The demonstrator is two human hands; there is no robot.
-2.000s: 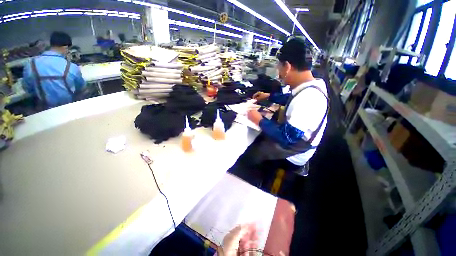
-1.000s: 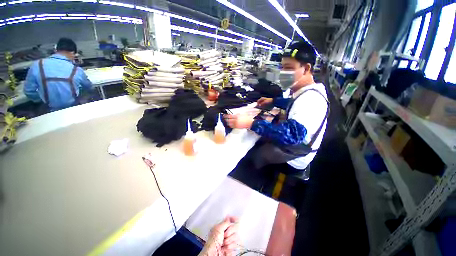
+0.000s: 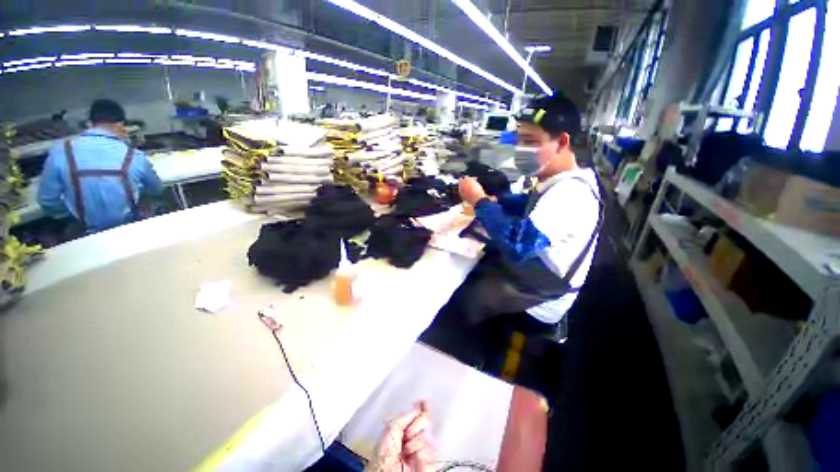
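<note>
My left hand [image 3: 406, 442] is at the bottom edge, partly cut off, over a white board [image 3: 451, 392] with a reddish-brown end [image 3: 525, 429]. Its fingers are curled with the fingertips together; whether they hold something small is too blurred to tell. A thin dark loop or wire shows at the bottom edge beside it. My right hand is not seen. The board lies at lap level beside the bench [image 3: 120, 369].
On the bench are a corded tool [image 3: 270, 321], a white crumpled wad [image 3: 214, 296], a glue bottle [image 3: 344, 284], black fabric [image 3: 290, 253] and folded stacks [image 3: 285, 166]. A masked person [image 3: 562, 230] sits at right; another [image 3: 99, 175] is far left. Shelving [image 3: 737, 221] stands right.
My left hand moved left and its fingers curled. One of two glue bottles has gone from its place on the bench. The seated person turned this way, then raised a hand. The view tilted up slightly.
</note>
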